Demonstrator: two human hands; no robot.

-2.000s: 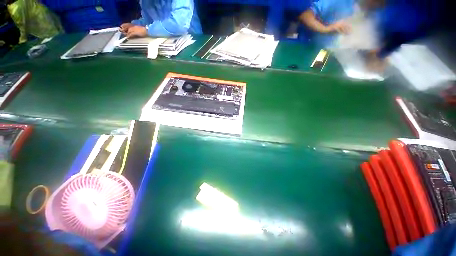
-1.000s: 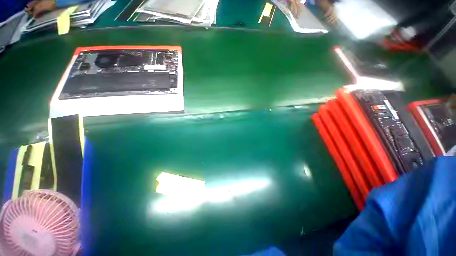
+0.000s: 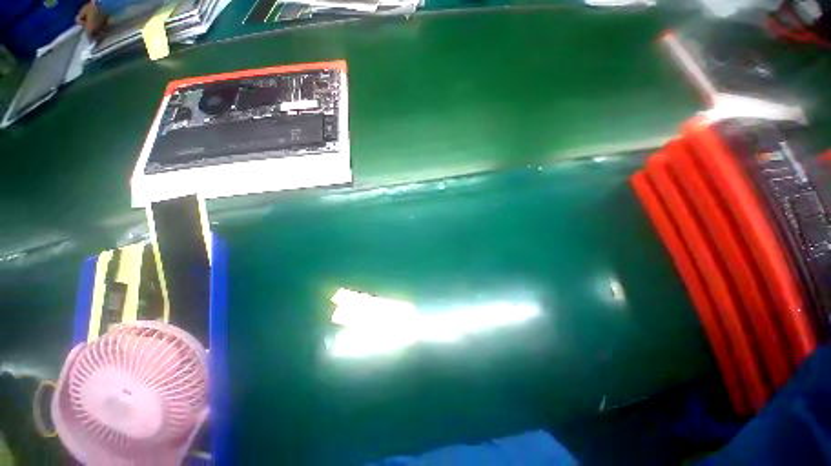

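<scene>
No hand of mine is in the picture; only blue sleeve or smock cloth shows at the bottom edge and lower right. A pale-yellow backing sheet point(image 3: 374, 311) lies loose on the green bench, partly whitened by glare. Beyond it, an open laptop base assembly point(image 3: 246, 118) lies in a red-edged tray with a pale border, its round black fan and long black battery showing. At the right stands a stack of red carrier trays point(image 3: 729, 264) with an open laptop base point(image 3: 795, 205) on top.
A pink desk fan point(image 3: 132, 391) stands at lower left over a blue parts bin point(image 3: 219, 337) holding black strips with yellow edges point(image 3: 182, 259). Sheets lie piled at the far upper left, beside another person's hand point(image 3: 91, 18). Another red-edged laptop tray lies behind the stack.
The view has turned right and down from the first frame, then slightly back left. The large blue sleeve seen over the right stack a second ago now shows only at the lower right corner.
</scene>
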